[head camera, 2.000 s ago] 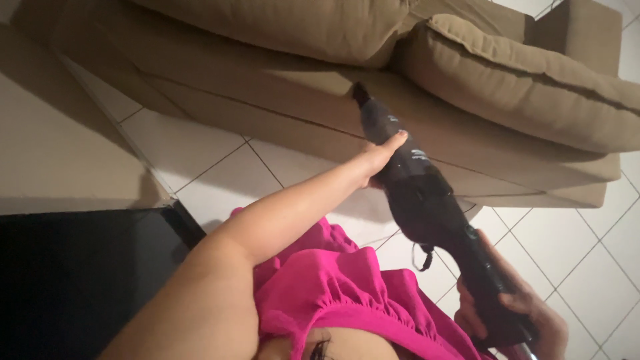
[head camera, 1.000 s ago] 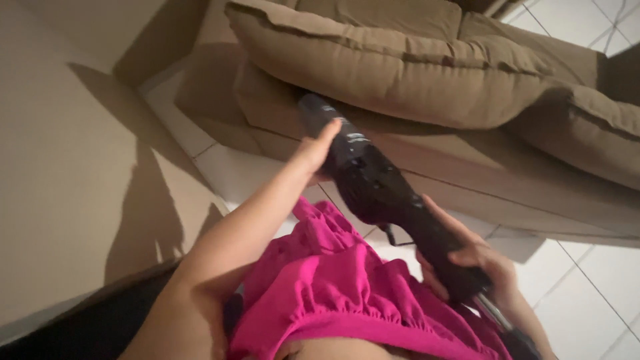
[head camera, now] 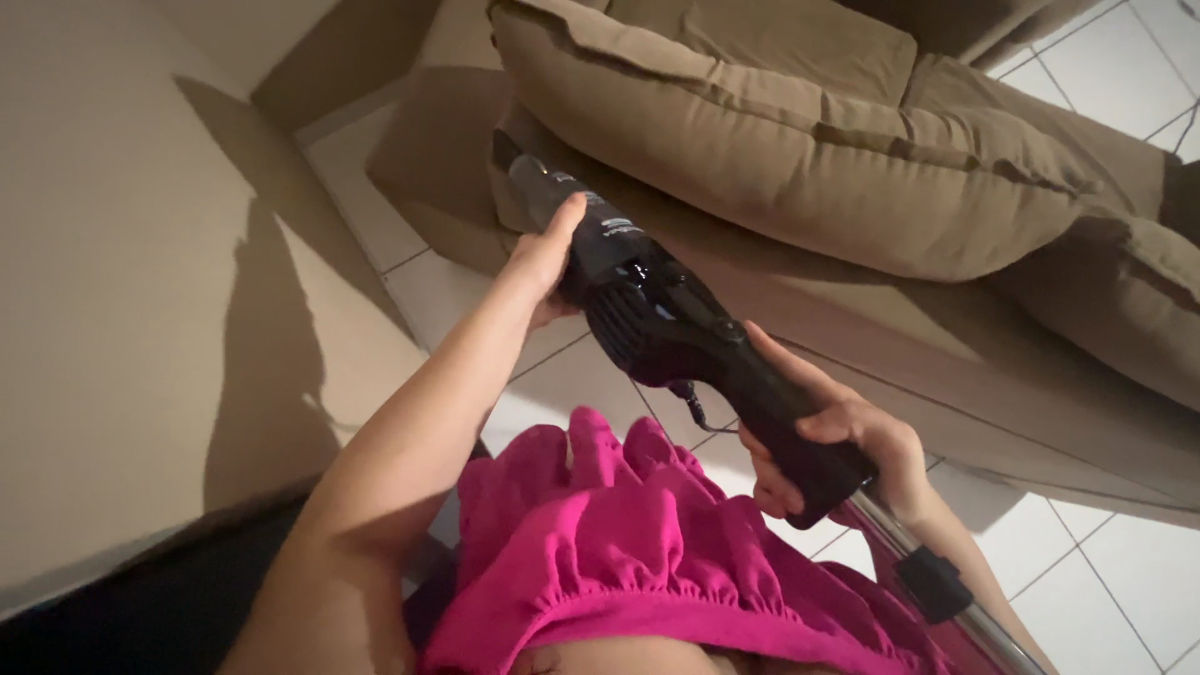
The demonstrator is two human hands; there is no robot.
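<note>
A black handheld stick vacuum cleaner (head camera: 656, 300) lies slantwise between my two hands, over the front of a brown fabric sofa (head camera: 881, 347). My left hand (head camera: 553, 258) grips its upper body, thumb on top. My right hand (head camera: 834, 436) is wrapped around the handle at the lower right. From the handle end a metal tube (head camera: 980, 628) with a black clip runs down past my right forearm. A dark cord (head camera: 696, 412) hangs from the underside. The narrow front end reaches the sofa's seat edge beside a large cushion (head camera: 797, 178); whether it touches cannot be told.
A beige wall (head camera: 141, 281) with shadows on it rises on the left. Below it is a dark surface (head camera: 159, 600). White floor tiles (head camera: 1078, 581) show under and beyond the sofa. Another cushion (head camera: 1125, 291) lies at the right.
The view has shifted markedly toward the wall and the sofa's left end. Both hands keep hold of the vacuum, whose front end now lies near the left end of the cushion.
</note>
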